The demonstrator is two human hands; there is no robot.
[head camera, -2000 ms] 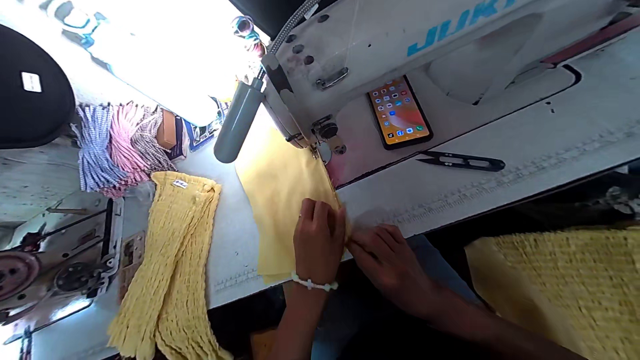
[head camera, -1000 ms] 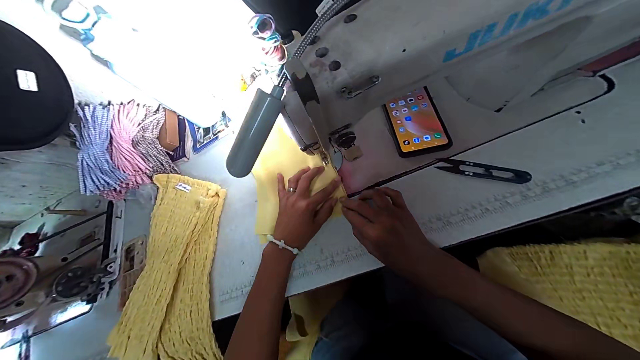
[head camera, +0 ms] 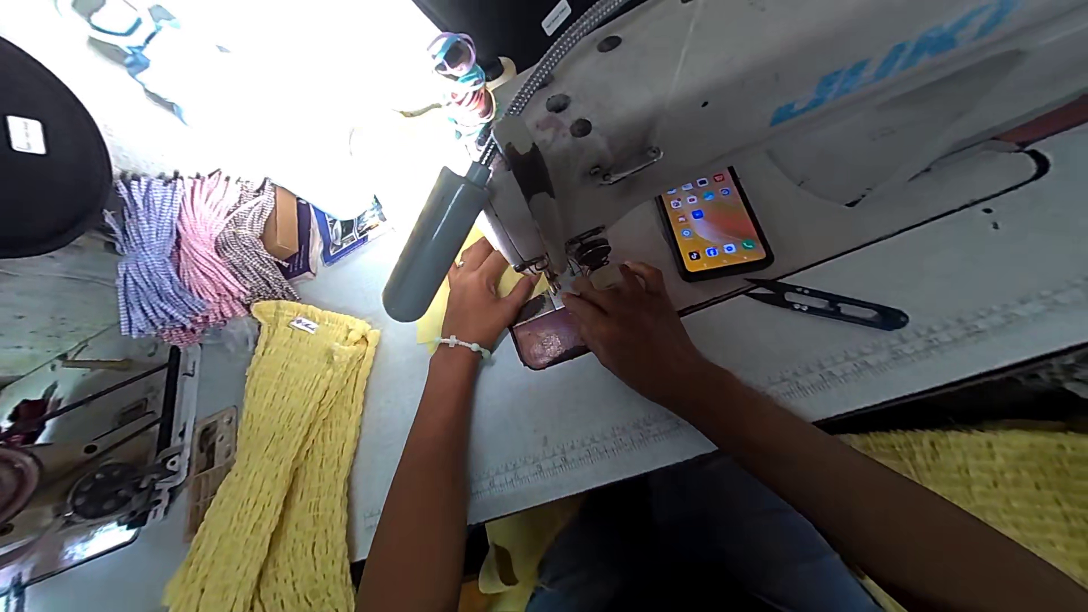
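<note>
A Juki sewing machine (head camera: 680,93) reaches over the table, its needle and presser foot area (head camera: 557,285) between my two hands. My left hand (head camera: 478,302), with a ring and a beaded bracelet, lies on yellow fabric (head camera: 433,319) left of the needle, thumb apart from the fingers. Close on the needle's right side is my right hand (head camera: 633,327), fingers bent near the presser foot; whether they pinch cloth is hidden. Below the needle the metal bed plate (head camera: 548,338) shows uncovered. A grey cylindrical lamp (head camera: 435,242) hangs above the left hand.
A smartphone (head camera: 716,223) and black thread snips (head camera: 829,304) lie right of the needle. Gathered yellow fabric (head camera: 293,450) and bundled checked strips (head camera: 161,255) sit left. More yellow fabric (head camera: 994,493) is at lower right. A measuring scale (head camera: 586,450) runs along the front edge.
Both hands have moved up to the needle area. The yellow fabric, earlier spread toward the front edge, now lies farther back, mostly behind my left hand.
</note>
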